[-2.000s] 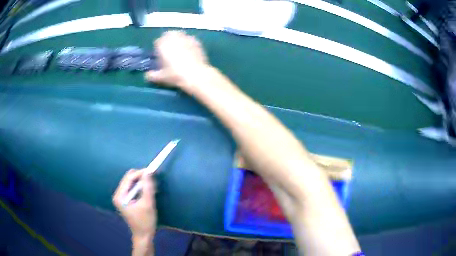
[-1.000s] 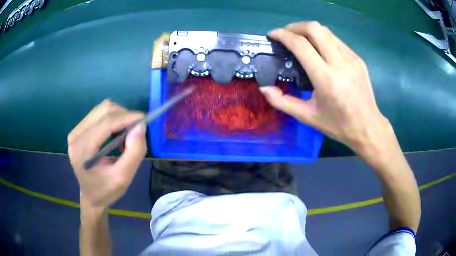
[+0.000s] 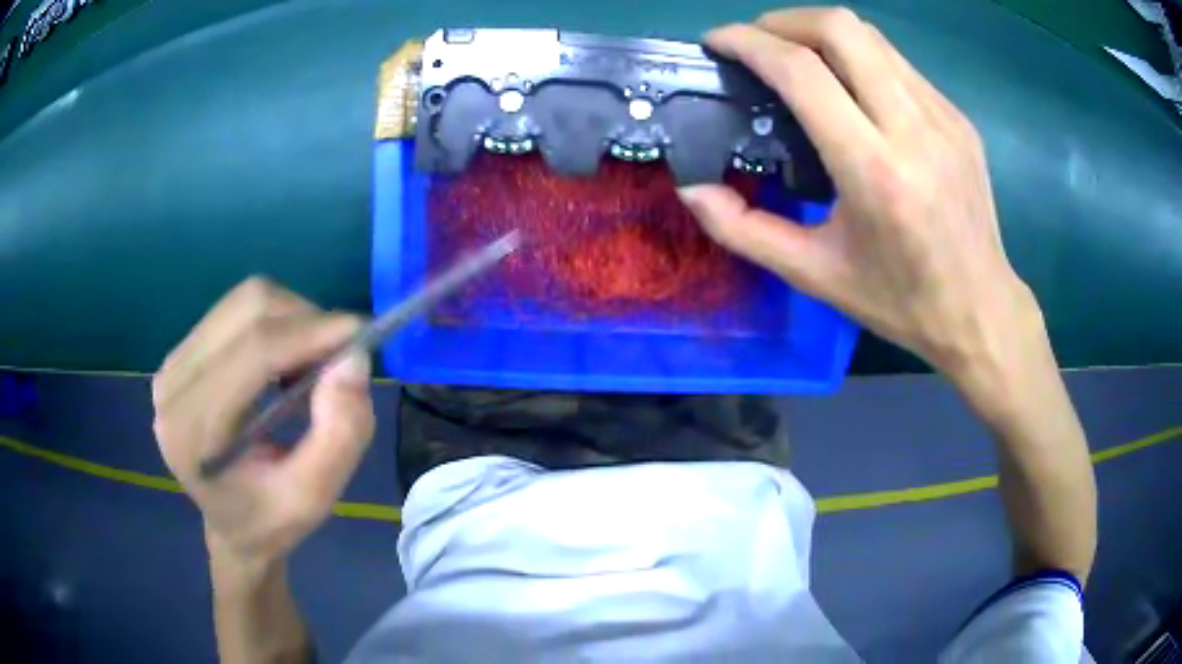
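My right hand [image 3: 881, 195] grips the right end of a silver-grey carrier jig [image 3: 583, 78] with dark rounded lobes. The jig lies along the far edge of the blue scrap bin [image 3: 622, 361], partly on a tan bin-edge rest [image 3: 398, 97]. Small wire-wound components [image 3: 635, 152] show as bright greenish rows at the lobe gaps. My left hand [image 3: 266, 409] holds slim dark tweezers [image 3: 434, 292] like a pen, slightly blurred. Their tip is over the red wire offcuts [image 3: 622, 260] in the bin, below the jig and apart from it. My fingers hide the jig's right end.
The green bench surface [image 3: 195, 234] surrounds the bin. Part of a dark lobed jig shows at the top left corner, and white-grey parts [image 3: 1147, 65] at the top right. My lap and light shirt are below the bin. A yellow line [image 3: 907, 496] crosses the grey floor.
Two seconds ago my right hand was at the row of jigs on the bench; it now holds a jig at the bin. Over the last second, the bin and jig appear slightly higher in view.
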